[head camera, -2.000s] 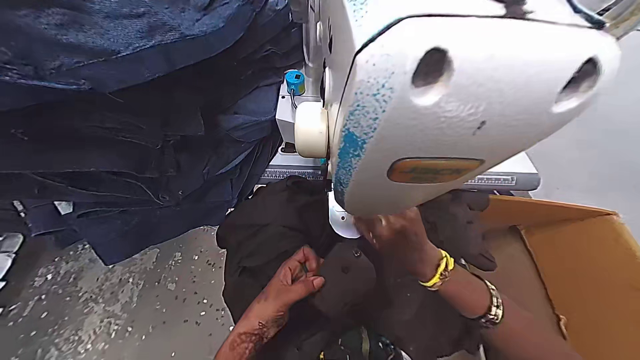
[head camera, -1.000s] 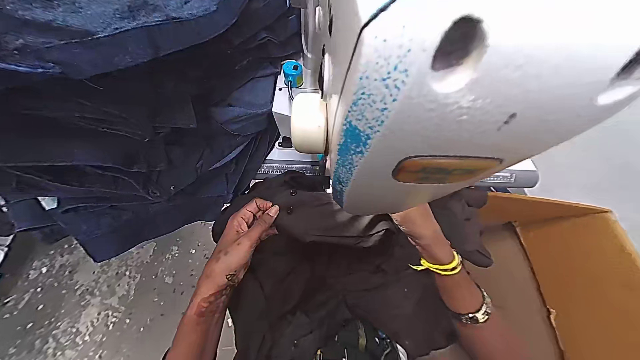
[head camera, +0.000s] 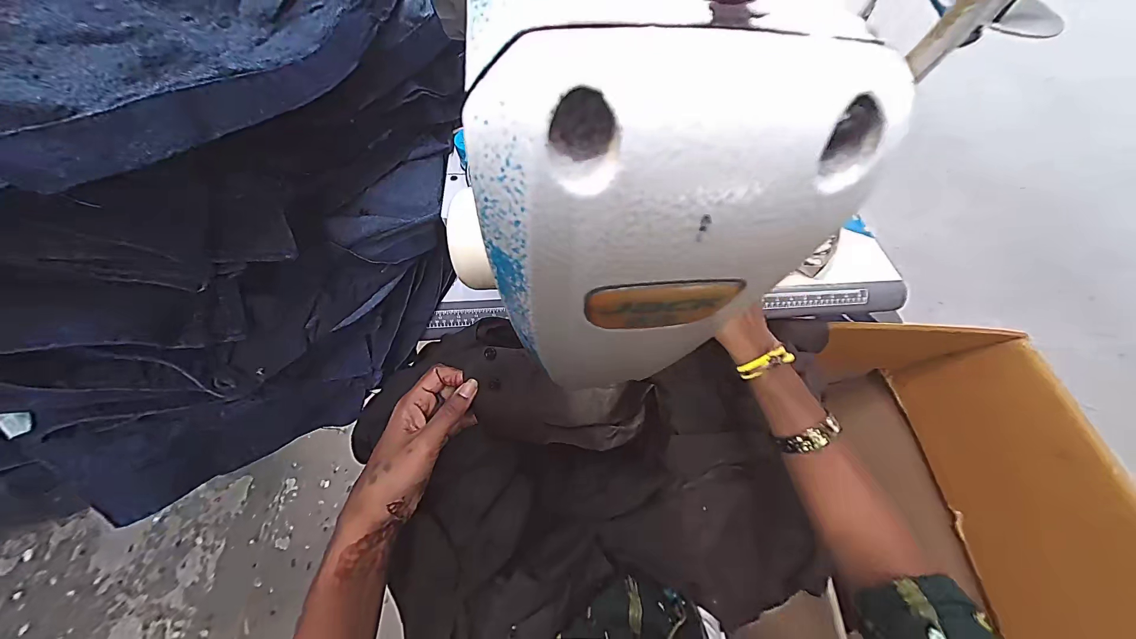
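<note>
A black garment (head camera: 550, 479) with small dark buttons lies spread below the white head of a Jack industrial sewing machine (head camera: 692, 213). My left hand (head camera: 437, 406) pinches the garment at its left part, thumb against fingertips, close to the buttons. My right hand (head camera: 744, 327) reaches under the machine head at the garment's right side; its fingers are hidden behind the head. A yellow band and a metal bracelet are on that wrist. The needle area is hidden by the machine head.
A pile of dark navy garments (head camera: 177, 311) hangs at the left. On the right stands an open cardboard box (head camera: 1021, 444). The machine table's edge with a ruler strip (head camera: 821, 299) runs behind the garment. Speckled floor (head camera: 177, 550) shows at lower left.
Since two seconds ago my left hand has moved left and up along the garment, and the buttoned part now lies flatter. My right hand has gone behind the machine head. The view has shifted.
</note>
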